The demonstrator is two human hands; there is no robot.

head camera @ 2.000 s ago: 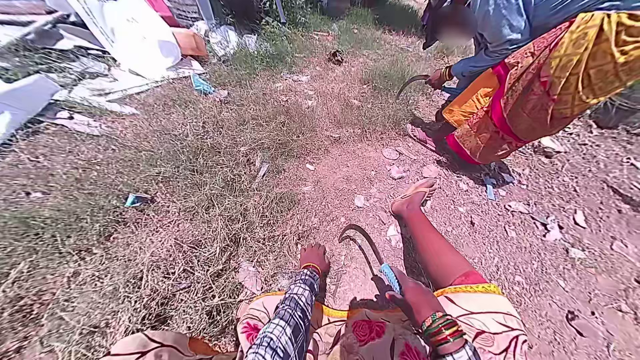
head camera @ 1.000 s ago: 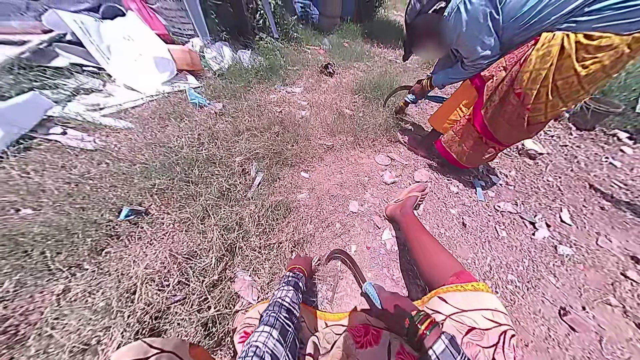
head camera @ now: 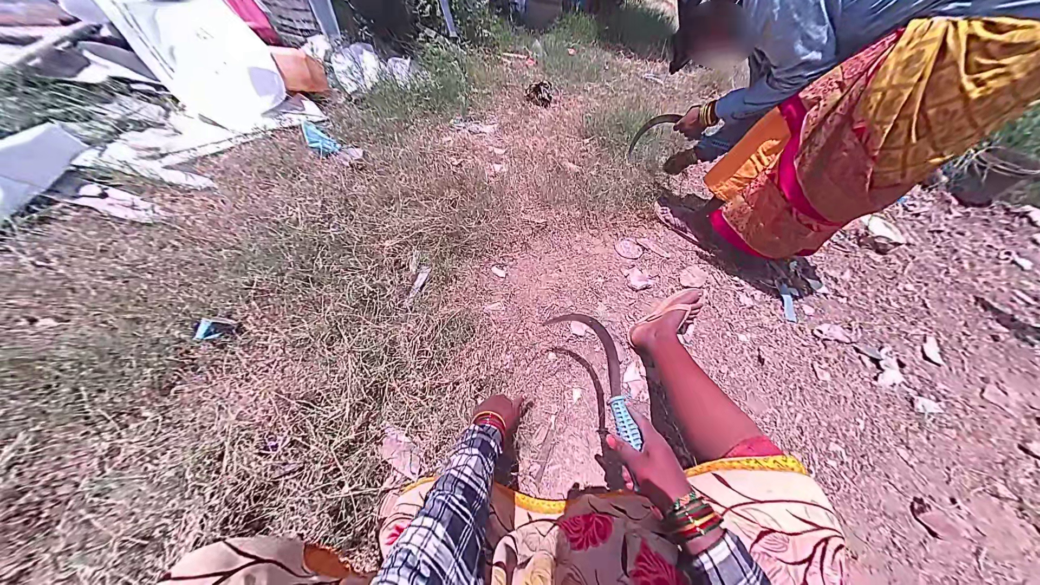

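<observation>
My right hand (head camera: 650, 463) grips the light blue handle of a sickle (head camera: 605, 345), whose dark curved blade points up and to the left over bare soil. The blade's shadow lies on the ground just left of it. My left hand (head camera: 502, 409) is low at the edge of the dry grass (head camera: 382, 357), left of the sickle and apart from it. Its fingers are too small and dark to show whether they hold anything. Bangles circle both wrists, below checked sleeves.
At the upper right a co-worker (head camera: 812, 122) bends forward, holding another sickle (head camera: 650, 126) near the grass. My sandalled foot (head camera: 668, 315) rests on stony soil. White sheets and scraps (head camera: 195, 65) lie at the upper left, a blue scrap (head camera: 215, 328) in the grass, and stones (head camera: 890, 370) at the right.
One second ago the sickle's tip was close to my left hand; now the blade stands up and away from it. The co-worker's sickle has shifted as well.
</observation>
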